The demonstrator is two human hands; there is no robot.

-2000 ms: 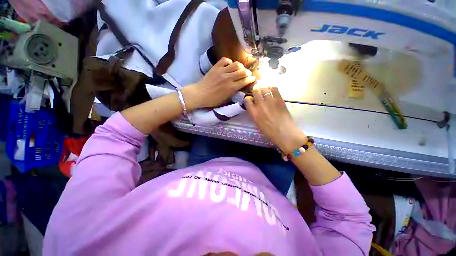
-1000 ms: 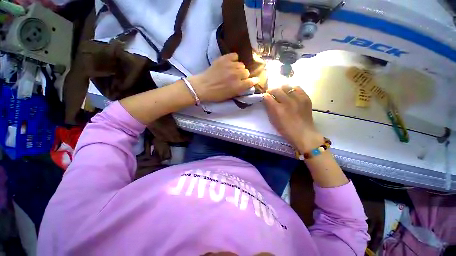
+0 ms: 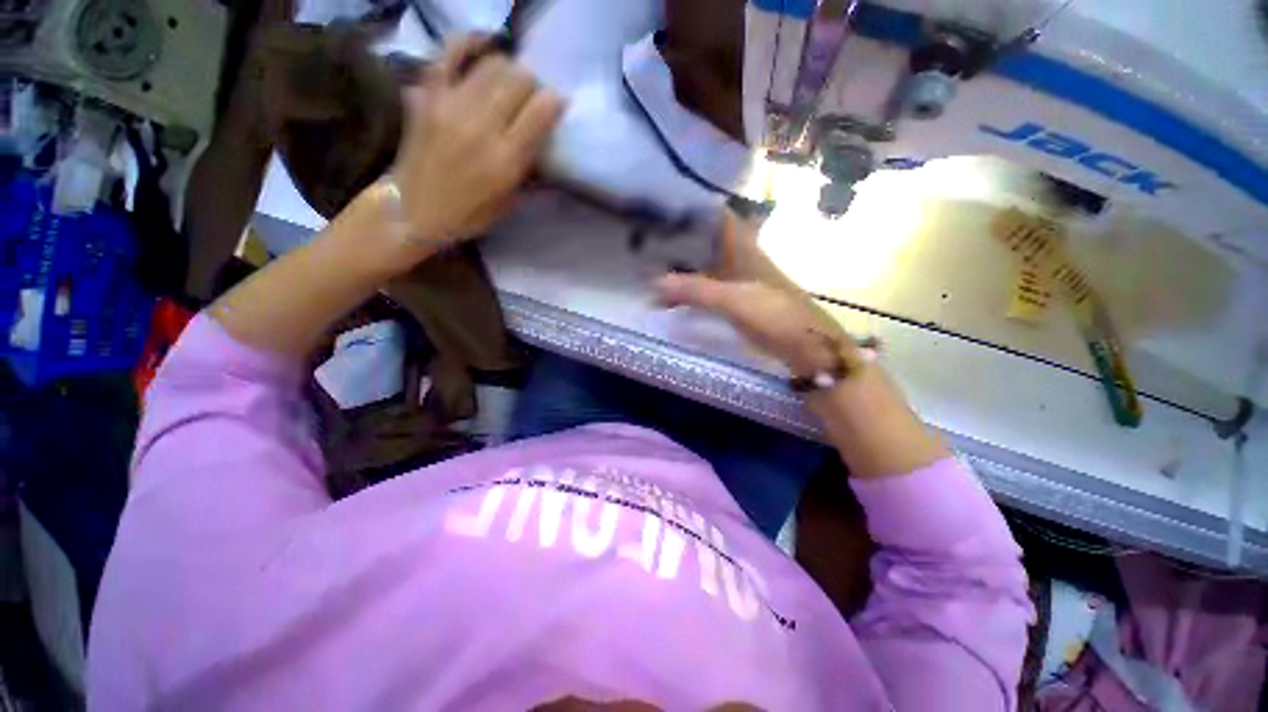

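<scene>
The brown and white garment [image 3: 591, 111] lies left of the needle on the white machine table, partly blurred. My left hand [image 3: 473, 139] is on its left part, blurred, with fingers curled around the cloth's edge. My right hand [image 3: 758, 306] is just below the needle area, near the blurred lower edge of the cloth; its thumb stands out to the left and its fingers are partly hidden or blurred. The presser foot and needle [image 3: 786, 150] are under the bright lamp, above my right hand. I cannot tell if the foot is up.
The white sewing machine [image 3: 960, 104] with a blue stripe stands behind. A yellow printed paper [image 3: 1030, 285] and a green-and-orange tool [image 3: 1112, 373] lie on the bed at right. A second beige machine [image 3: 132, 49] and a blue basket [image 3: 77, 299] are at left. Pink cloth [image 3: 1168, 640] is lower right.
My left hand has moved left and up, away from the needle, with the cloth shifted along. My right hand has moved slightly down and left, its thumb now apart. The view has shifted a little.
</scene>
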